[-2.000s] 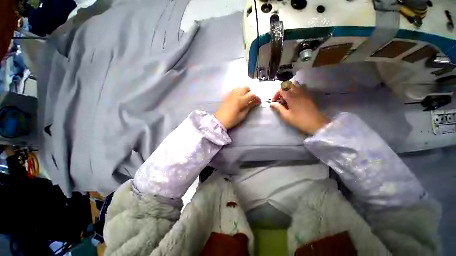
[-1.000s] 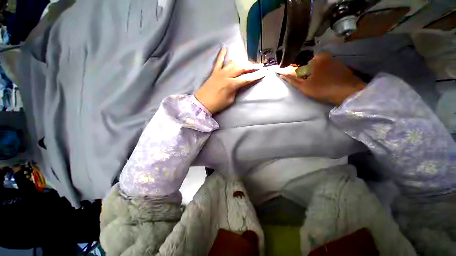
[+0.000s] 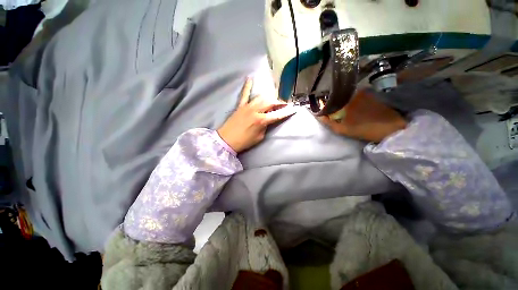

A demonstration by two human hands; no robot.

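The grey fabric panel [image 3: 309,148] lies under the needle area of the industrial sewing machine [image 3: 386,20] and hangs over the table's front edge. A seam line crosses it. My left hand [image 3: 250,120] lies on the cloth left of the presser foot [image 3: 301,102], fingers spread, index and middle fingertips close to the foot. My right hand [image 3: 363,118] is right of the foot, with its fingertips at the cloth; the curved metal guard [image 3: 342,71] partly hides them. Bright glare washes out the cloth at the needle.
A wide pile of grey cut pieces [image 3: 85,119] with dark lines spreads left of the machine. A silver tension knob [image 3: 385,78] sits beside the guard. Pale cloth [image 3: 312,218] lies on my lap. Dark items and an orange thing [image 3: 24,222] are at the lower left.
Since two seconds ago my left fingers have spread out, and my right hand has turned and moved behind the guard. The front cloth has shifted, and the view has moved closer to the machine.
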